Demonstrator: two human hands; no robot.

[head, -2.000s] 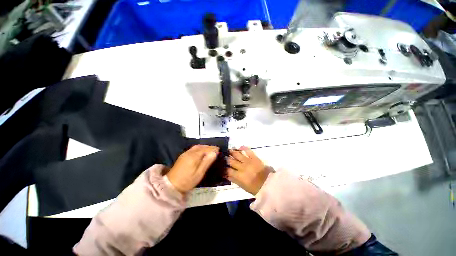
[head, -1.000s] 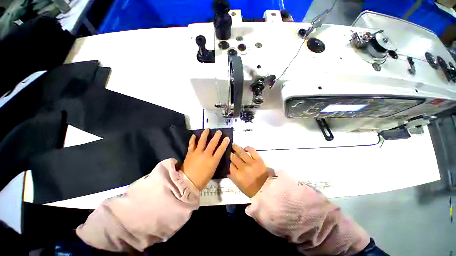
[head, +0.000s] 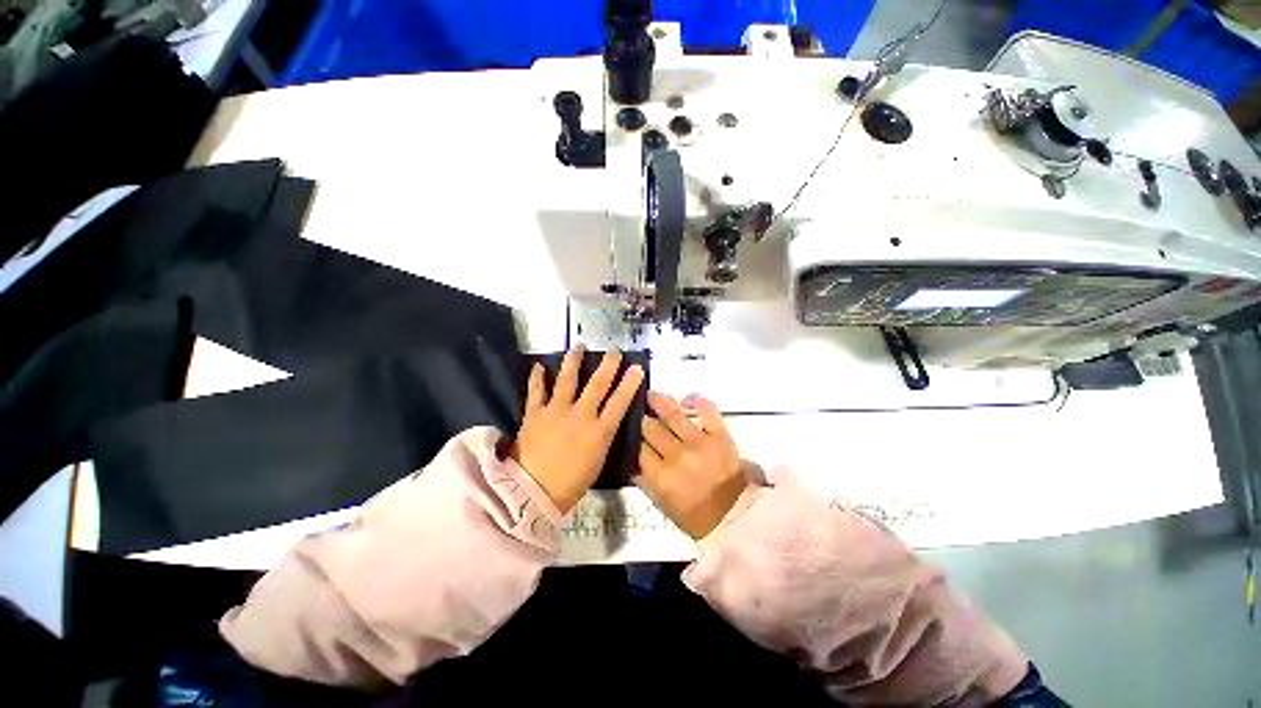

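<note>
Black fabric pieces (head: pixel 291 415) lie flat on the white table, spreading left from my hands. Their right end lies just in front of the presser foot and needle (head: pixel 671 315) of the white sewing machine (head: pixel 747 152). My left hand (head: pixel 570 432) lies flat on the fabric end with fingers spread, pressing it down. My right hand (head: pixel 692 463) is at the right edge of the fabric, fingers bent, fingertips touching the edge. Whether its thumb pinches the fabric cannot be seen.
The control panel (head: pixel 989 296) with a lit screen is on the machine arm. A ruler scale (head: pixel 609 523) runs along the table's front edge. A blue bin (head: pixel 429 35) stands behind the table. A dark fabric pile (head: pixel 90 132) is at the far left.
My left hand has gone from curled fingers to lying flat and spread on the fabric end. The view has shifted a little. My right hand stays at the fabric's right edge.
</note>
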